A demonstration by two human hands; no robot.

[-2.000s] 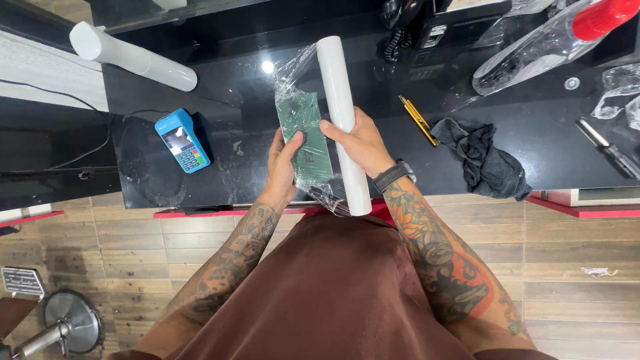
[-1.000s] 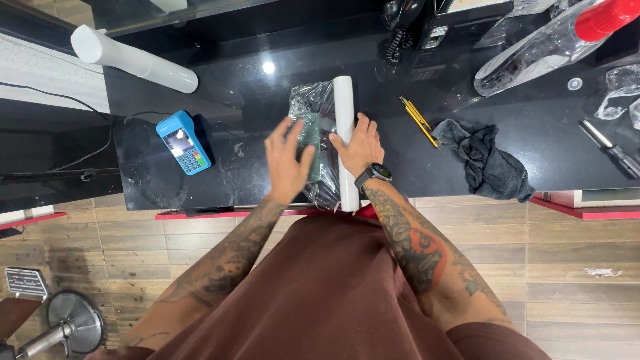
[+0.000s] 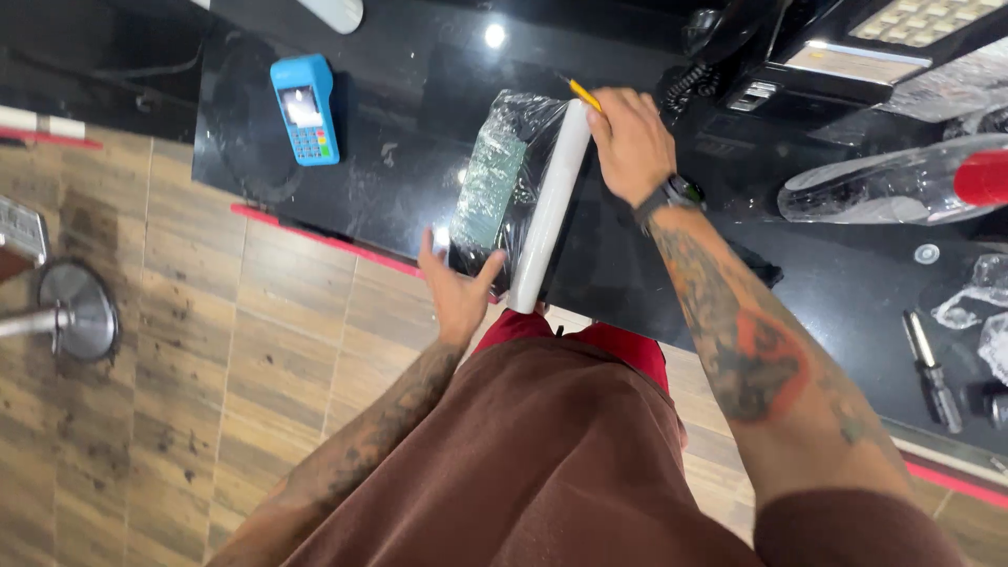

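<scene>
A flat green rectangular item (image 3: 494,189) lies under clear plastic film on the black counter (image 3: 386,126). The film joins a white roll of plastic wrap (image 3: 551,209), which lies slanted with its near end at the counter's edge. My left hand (image 3: 459,291), fingers spread and holding nothing, is at the near end of the film; whether it touches is unclear. In my right hand (image 3: 634,142) is a yellow utility knife (image 3: 584,94), its tip pointing up and left by the far end of the roll. My palm hides the rest of the knife.
A blue card terminal (image 3: 305,110) sits on the left of the counter. To the right are a film-wrapped object with a red end (image 3: 890,181), a metal-and-black tool (image 3: 933,370) and crumpled clear plastic (image 3: 976,295). A dark cloth (image 3: 756,264) is partly behind my right forearm.
The yellow knife, earlier lying beside the dark cloth, is now in my right hand. My left hand has left the green item and moved to the film's near end. The view has shifted.
</scene>
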